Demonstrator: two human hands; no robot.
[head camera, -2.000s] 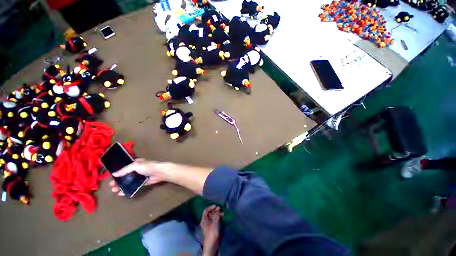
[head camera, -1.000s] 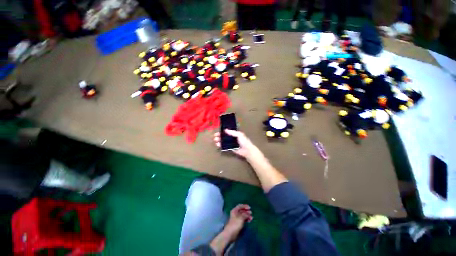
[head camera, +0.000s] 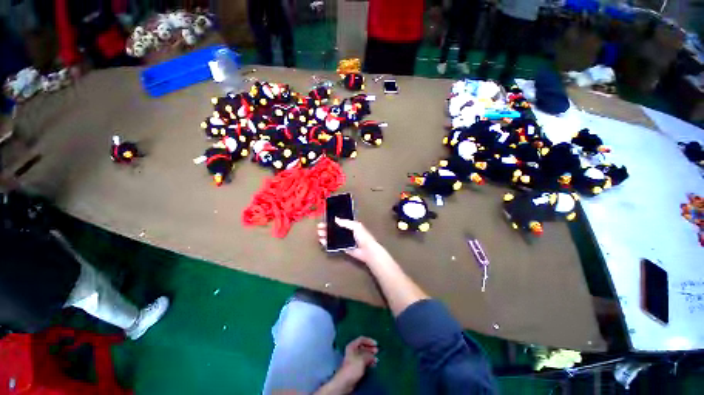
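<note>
My right hand holds a black smartphone with a pale edge, dark screen up, over the table's near edge. The phone is just right of a tangled heap of red scarves. My left hand rests low by my lap, below the table edge, loosely curled and seemingly empty. A plush penguin without a scarf lies right of the phone. Pink-handled snips lie further right. A pile of penguins with red scarves is behind the red heap.
More penguins without scarves are piled at the right. Another phone lies on the white table. A blue tray is far left. A lone penguin lies at left. A red stool and a person's leg are lower left.
The view has swung left and up, showing the far edge and people behind it. My right hand still holds the phone; my left hand stays low by my lap.
</note>
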